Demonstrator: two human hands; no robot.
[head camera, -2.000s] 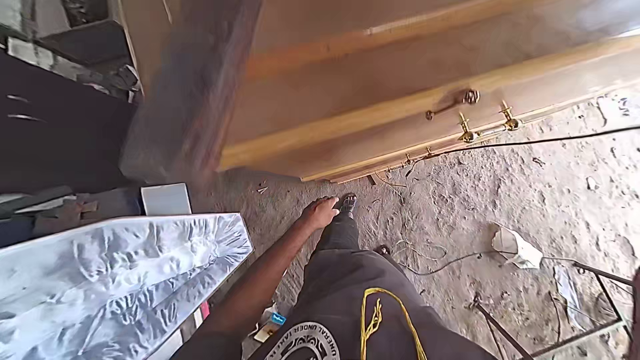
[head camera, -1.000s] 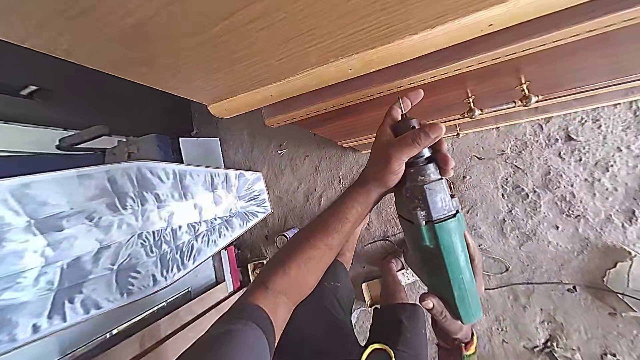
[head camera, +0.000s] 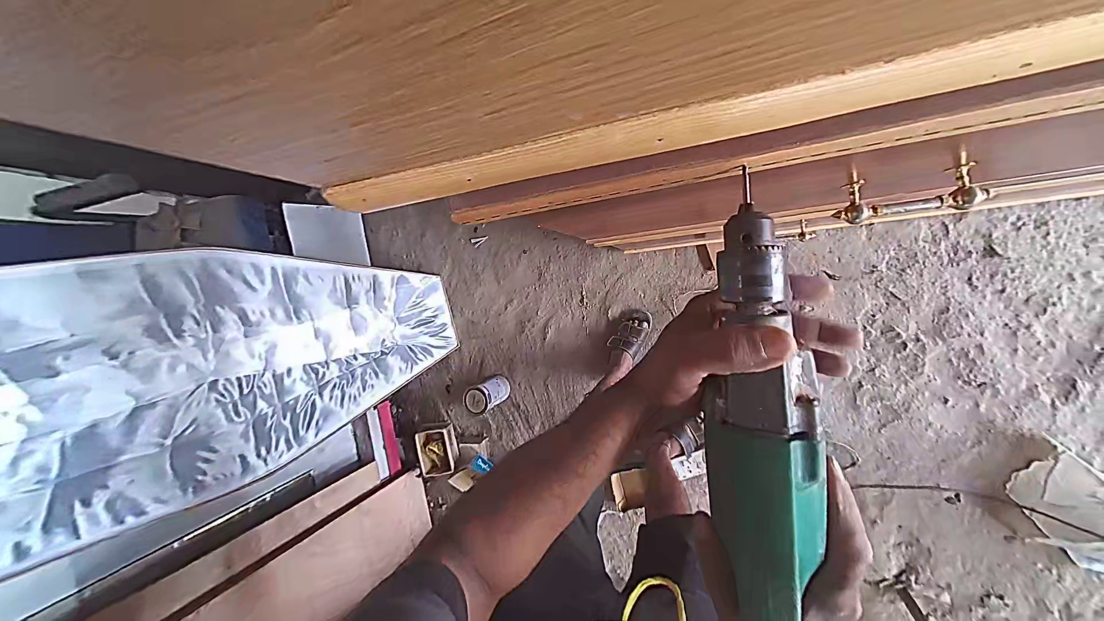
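Observation:
A green electric drill (head camera: 763, 483) points up and away from me, its metal chuck (head camera: 752, 250) holding a thin drill bit (head camera: 746, 185). My left hand (head camera: 733, 349) grips the drill's metal front just behind the chuck, thumb across the top. My right hand (head camera: 841, 552) wraps the green body lower down; the handle and trigger are hidden. Beyond the drill is a varnished wooden coffin (head camera: 362, 103) with pale stepped mouldings. The bit's tip overlaps a moulding (head camera: 604, 194) in view; whether they touch I cannot tell. A brass-coloured handle (head camera: 906, 205) is fixed on the coffin's side, right of the bit.
An open coffin lined with shiny white fabric (head camera: 216, 371) lies at the left. On the rough floor are a tin can (head camera: 487, 394), a small open box (head camera: 435, 450), a cable (head camera: 931, 490) and a torn sheet (head camera: 1061, 496). Wooden boards (head camera: 328, 552) lie at lower left.
The drill, unseen two seconds ago, is in both hands. My left hand has moved from around the chuck and bit back to the drill's metal front.

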